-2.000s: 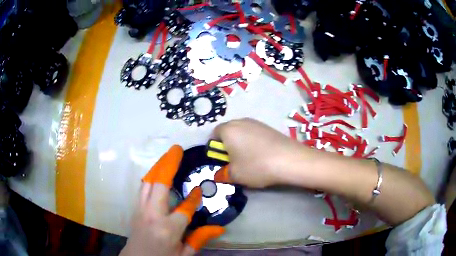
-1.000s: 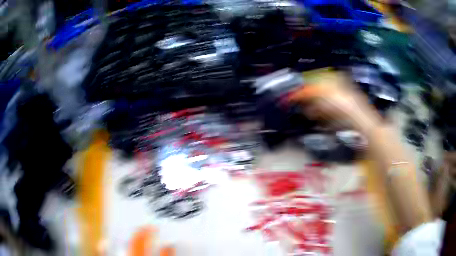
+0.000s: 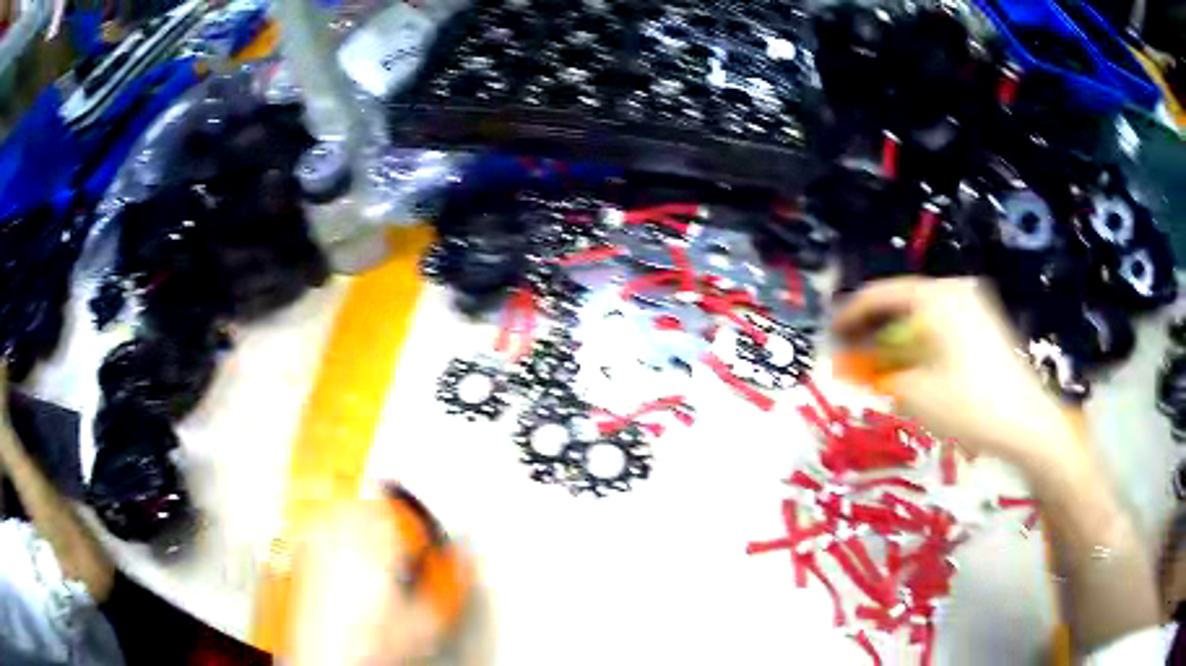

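My left hand (image 3: 377, 599) is at the bottom left, blurred, with orange finger cots. A curved black part (image 3: 414, 527) shows between its fingers; its shape is too blurred to name surely. My right hand (image 3: 956, 371) is at the right, above the red cable heap and beside the piled black housings. Its fingertips are orange, and a blurred yellow tool grip (image 3: 897, 341) shows in it. Black ring boards (image 3: 606, 459) with white dots and pale ring plates (image 3: 624, 341) lie mid-bench. Short red cables (image 3: 871, 520) lie heaped right of centre.
Black housings are piled at the left (image 3: 137, 449) and right (image 3: 1027, 221). A large black parts tray (image 3: 624, 146) spans the back, with a blue bin (image 3: 1067, 52) behind right. A grey post (image 3: 325, 104) stands back left. Another person's arm (image 3: 59, 520) shows at the left edge.
The view has tilted up to show the tray. The housing between my hands is gone from the bench centre. My right hand has come back from the right pile; my left is lower left.
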